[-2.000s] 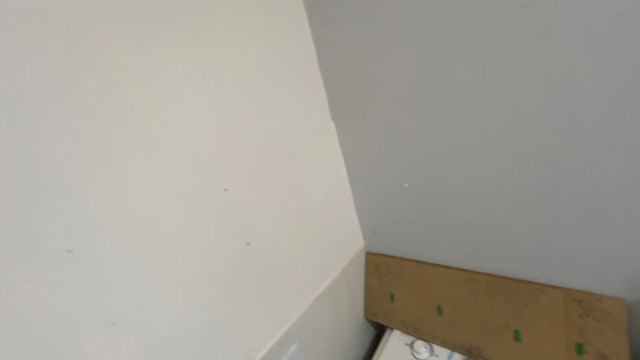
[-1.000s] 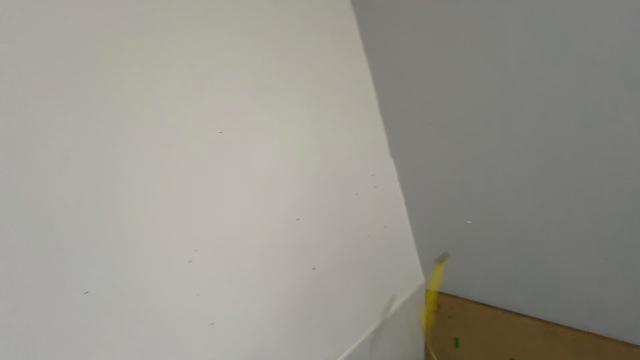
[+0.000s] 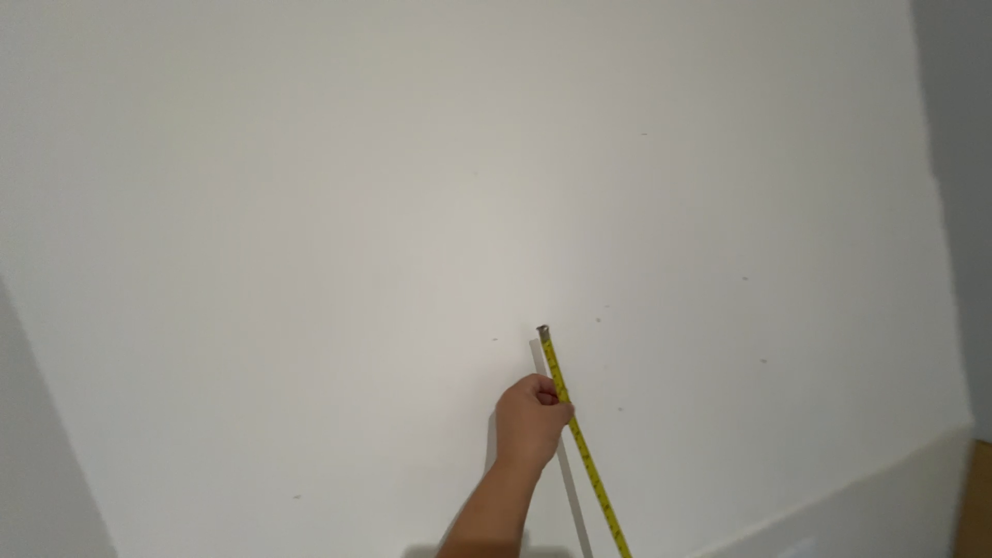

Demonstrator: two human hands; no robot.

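My left hand (image 3: 535, 418) reaches up from the bottom of the head view and pinches a yellow tape measure blade (image 3: 590, 469) between thumb and fingers, a little below its metal end hook (image 3: 543, 331). The blade slants up and to the left in front of the white wall (image 3: 387, 232), and its shadow lies just left of it. The lower end of the blade runs out of the frame, so the tape's case is hidden. My right hand is out of view.
Small dark marks dot the white wall. At the right it meets a grey wall (image 3: 957, 155) in a corner. A smooth lighter panel (image 3: 876, 504) runs along the lower right, beside the edge of a brown board (image 3: 978, 496).
The tape blade, absent two seconds ago and blurred near the corner one second ago, now stands before the white wall with my left hand on it. The view has swung left.
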